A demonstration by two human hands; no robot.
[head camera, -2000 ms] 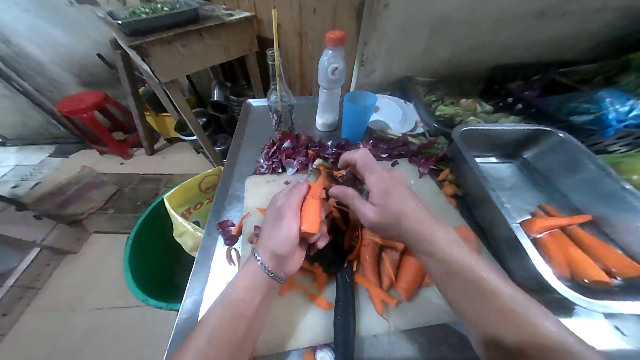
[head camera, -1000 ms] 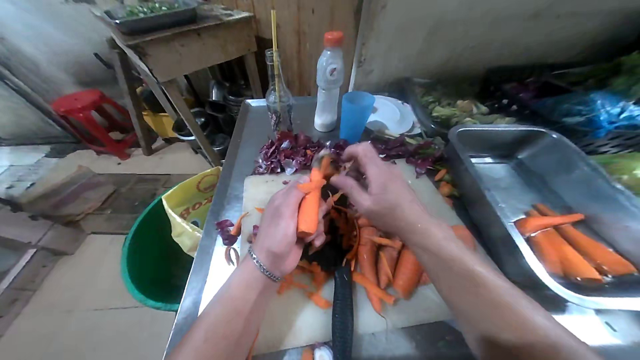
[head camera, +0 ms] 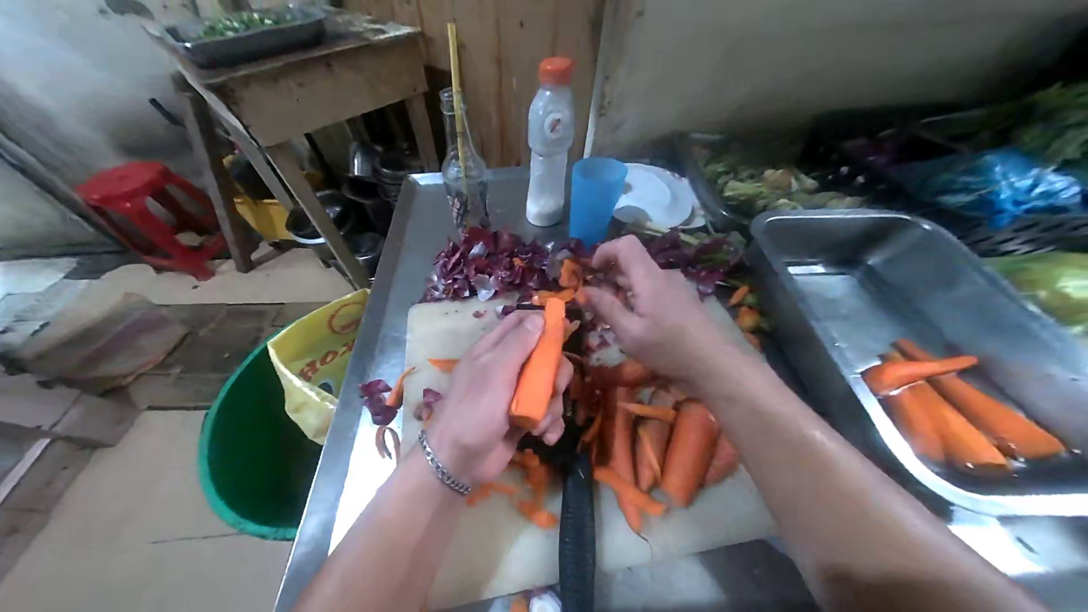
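My left hand (head camera: 501, 391), with a chain bracelet at its wrist, grips a peeled carrot (head camera: 539, 365) over the white cutting board (head camera: 459, 544). Just beyond the carrot's far end, my right hand (head camera: 633, 297) has bent fingers near orange scraps; whether it holds a small tool is unclear. A black-handled knife (head camera: 577, 527) lies on the board, its handle toward me and its blade mostly hidden. Several carrots (head camera: 688, 450) and orange peelings (head camera: 535, 501) lie around it. Behind the hands spreads a heap of purple onion skins (head camera: 489, 265).
At right, a metal tray (head camera: 858, 234) holds several peeled carrots (head camera: 960, 425). Behind the skins stand a glass bottle (head camera: 464, 183), a plastic bottle (head camera: 549, 144) and a blue cup (head camera: 595, 197). A green tub (head camera: 246, 476) with a yellow bag (head camera: 323, 365) stands left of the metal table.
My right hand has moved a little away from the carrot held in my left hand, and the carrot's far end shows more plainly. The knife and the tray stay where they were.
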